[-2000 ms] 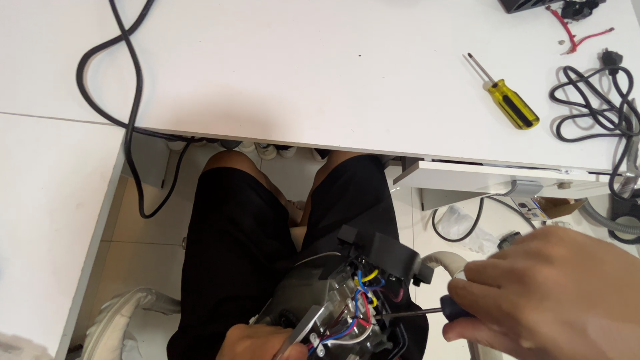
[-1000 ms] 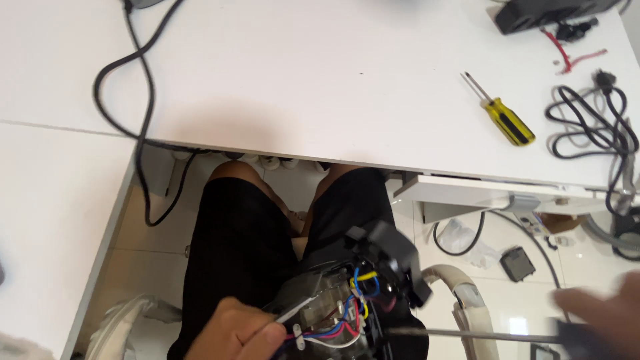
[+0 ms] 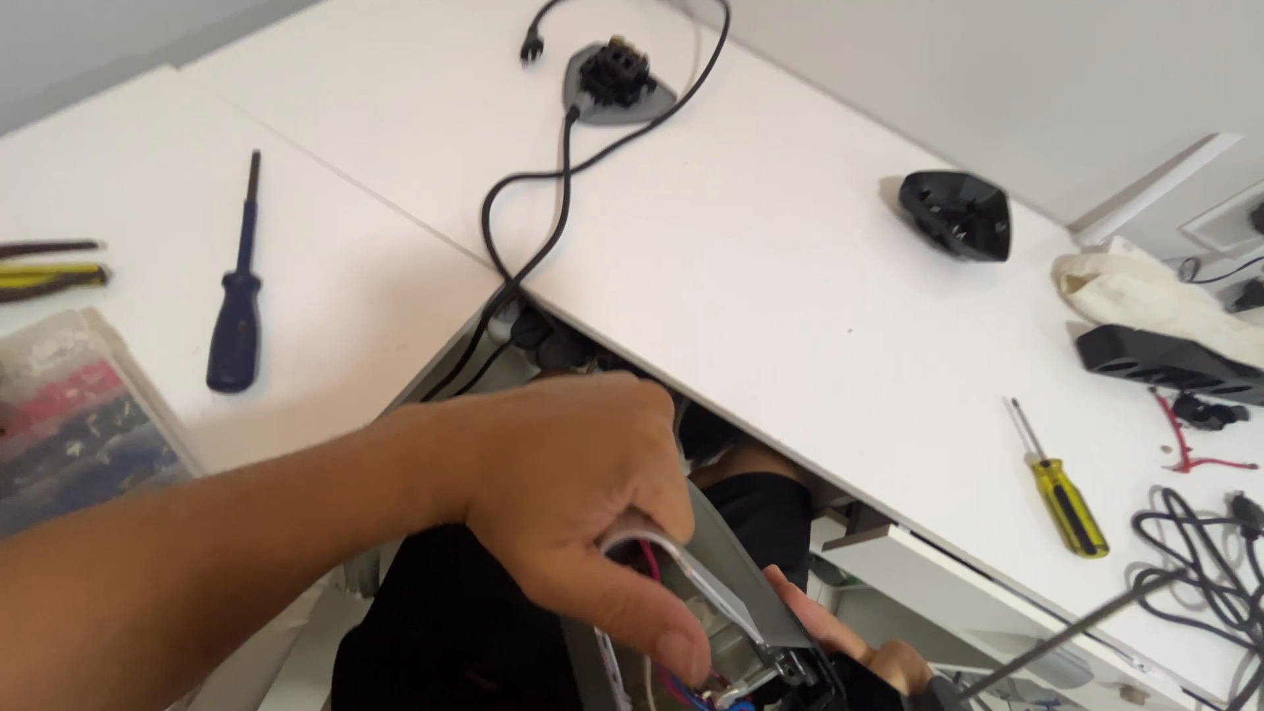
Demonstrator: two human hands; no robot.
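My left hand (image 3: 583, 494) reaches in from the left over an opened grey and black appliance housing (image 3: 731, 563), its fingers closed on the near edge. A white wire loops beside the thumb, with red and blue wires (image 3: 711, 699) below. At the housing's right side are the fingers of my right hand (image 3: 859, 642), partly hidden. A screwdriver (image 3: 1066, 632) extends from that hand, its long metal shaft pointing up and to the right; its handle is mostly out of sight. The housing is above my lap, and its lower part is cut off by the frame.
On the white table (image 3: 750, 296) lie a blue screwdriver (image 3: 235, 326), a yellow screwdriver (image 3: 1069, 509), a grey base with a black cord (image 3: 617, 84), a black shell (image 3: 956, 215), and a coiled cable (image 3: 1200, 573). A parts box (image 3: 89, 425) is at left; an open drawer (image 3: 997, 602) juts out at right.
The view has swung left and up. My left arm now crosses over the housing from the left. My right hand, away from the housing a second ago, is now against its right side.
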